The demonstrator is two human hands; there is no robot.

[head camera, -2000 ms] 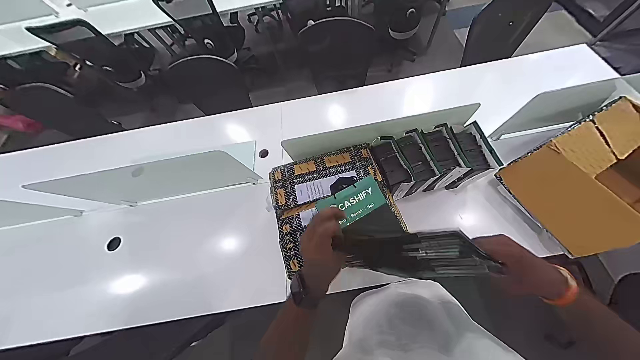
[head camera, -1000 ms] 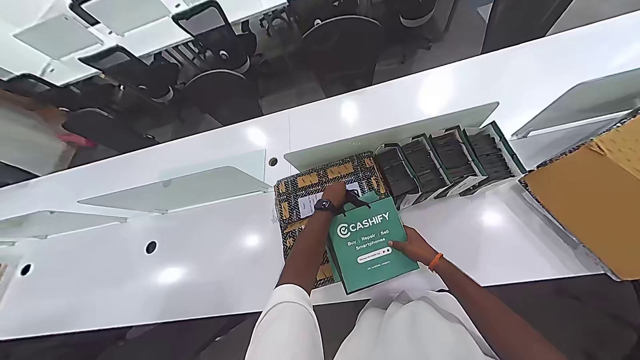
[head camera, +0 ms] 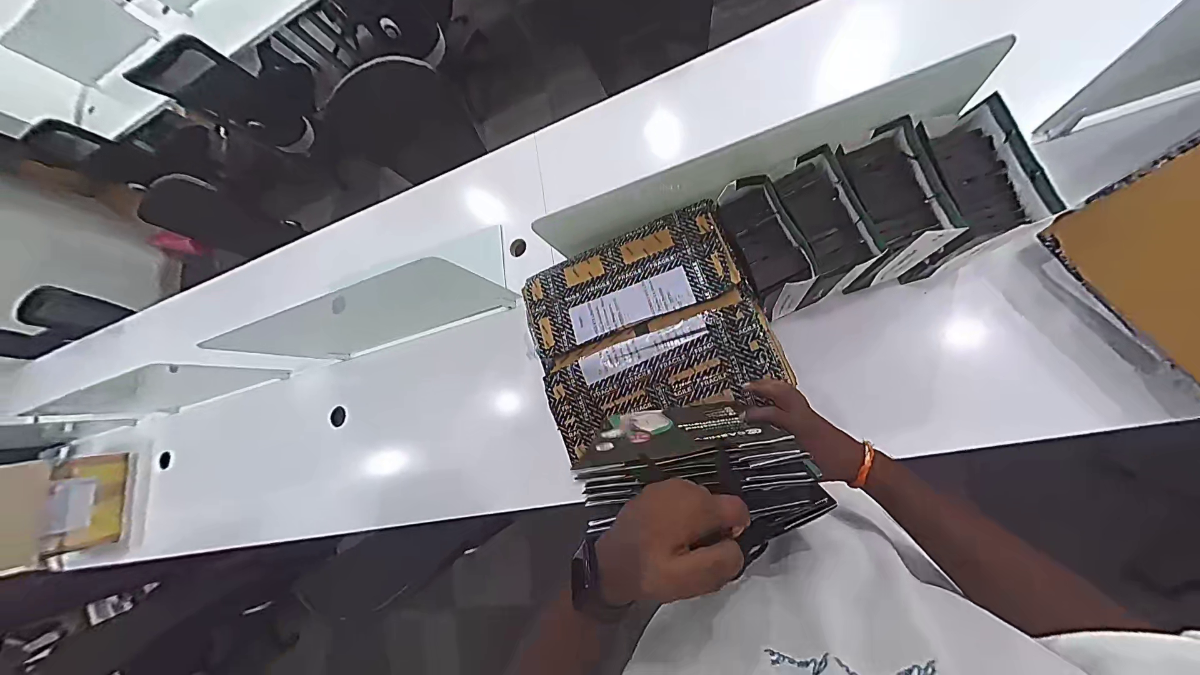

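Note:
A stack of dark printed flat packets or leaflets (head camera: 694, 459) is at the near edge of a taped cardboard box (head camera: 656, 309) with black-and-tan patterned tape. My left hand (head camera: 670, 539), wearing a dark wristwatch, is closed at the stack's near side; its fingers look wrapped round dark handles or packets, and which is hard to tell. My right hand (head camera: 797, 422), with an orange wristband, rests its fingers on the stack's right end, thumb side hidden. Green-edged paper bags (head camera: 895, 187) filled with dark flat items stand in a row right of the taped box.
The white desk (head camera: 422, 422) carries low glass dividers (head camera: 375, 305) and round cable holes. An open cardboard box (head camera: 1144, 253) sits at the right edge. Another box (head camera: 89, 502) is at the far left. Black chairs (head camera: 403, 122) stand beyond the desk.
One second ago a green paper bag was upright between my hands; now the dark stack is there and the bag's green front is out of sight. My left hand has moved down from the bag's top.

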